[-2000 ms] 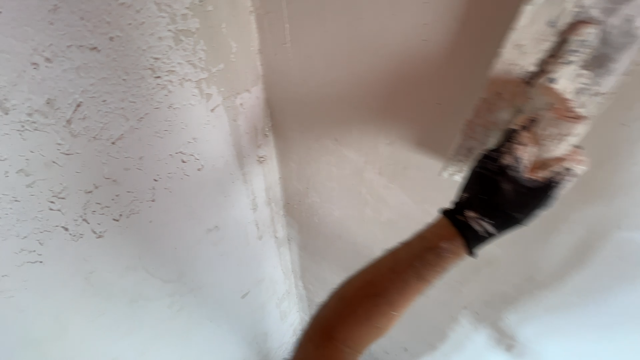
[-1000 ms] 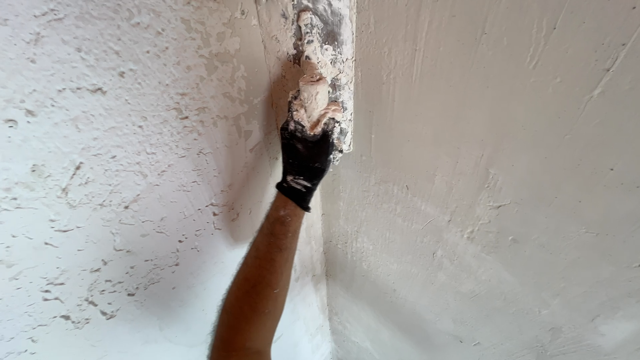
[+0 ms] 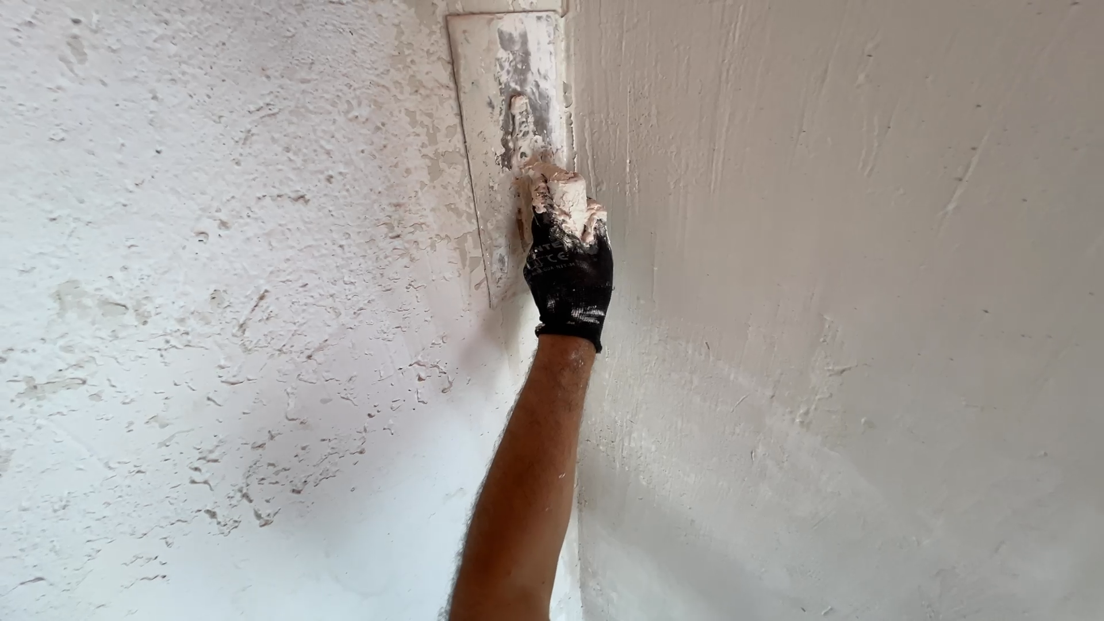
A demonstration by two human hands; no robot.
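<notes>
My right hand (image 3: 571, 267), in a black work glove with plaster-caked fingers, is closed around the handle of a rectangular steel plastering trowel (image 3: 526, 65). The trowel stands nearly upright, its blade lying against the left wall (image 3: 259, 216) with its long right edge at the inside corner. Plaster smears coat the back of the blade, and bare grey metal shows near its top. The fingers and plaster partly hide the handle. My left hand is out of view.
A smoother plastered wall (image 3: 819, 259) with fine vertical ridges meets the left wall at the corner line (image 3: 580, 535). Small pits and rough patches mark the left wall. Shadows fall on both walls below the hand.
Two seconds ago my right hand and the trowel were over the wall right of the corner; they have moved left to the corner. The view has shifted as well.
</notes>
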